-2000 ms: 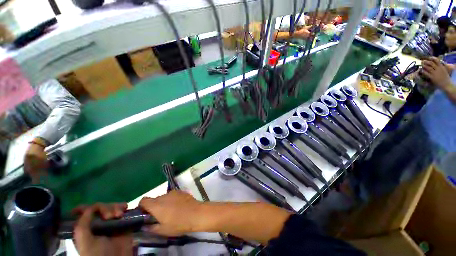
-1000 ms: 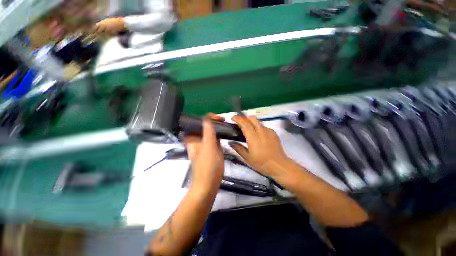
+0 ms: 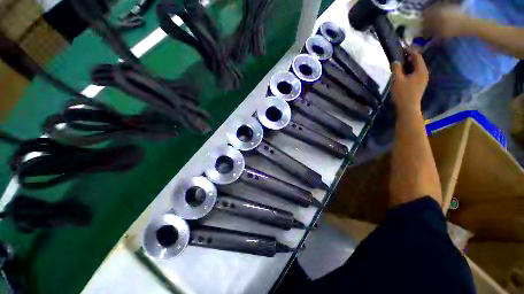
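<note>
My right hand [image 3: 409,77] is at the upper right, at the far end of the dryer row. Its fingers are closed on the lower end of a dark hair dryer's handle [image 3: 388,39]. That dryer's head is at the top edge, partly cut off by the frame. My left hand is not in view. The row of dryers [image 3: 253,207] lies on the white mat [image 3: 115,278], silver ring heads in a slanting line at the left and dark handles pointing right.
Bundled black cords [image 3: 149,97] hang over the green belt [image 3: 115,201] at the left. Another person's blurred hand [image 3: 445,23] and blue clothing are at the upper right. An open cardboard box [image 3: 494,201] with a blue edge stands at the lower right.
The view has swung right along the row. My right hand has moved from the work spot to the row's far end with a dryer. My left hand has left the picture.
</note>
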